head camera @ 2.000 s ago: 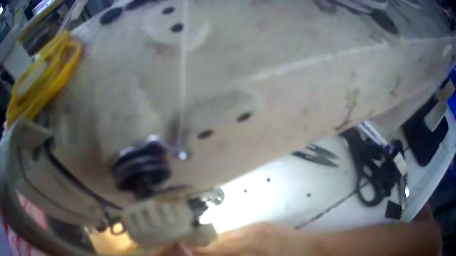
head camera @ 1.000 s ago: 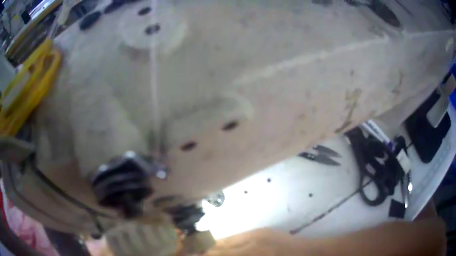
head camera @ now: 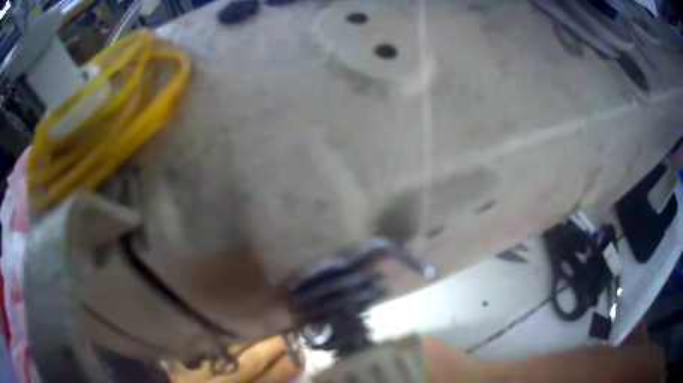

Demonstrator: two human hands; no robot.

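The cream sewing machine head fills most of the view. Its dark tension dial sits above the pale ribbed guard at the bottom edge. My right forearm enters from the lower right; its hand is hidden behind the guard or cut off. Lit skin below the head, left of the dial, appears to be my left hand; its fingers and anything in them cannot be made out. Pink fabric hangs at the far left edge. The needle area is hidden.
A yellow cord bundle lies on the machine's left end. On the white table at right are partly hidden snips, black-handled scissors and a thin silvery tool. A black flat piece lies beyond them.
The view has shifted, so the machine head, dial and yellow cord appear further right. More of the lit skin shows below the head, and the snips are now mostly covered. The right forearm remains low.
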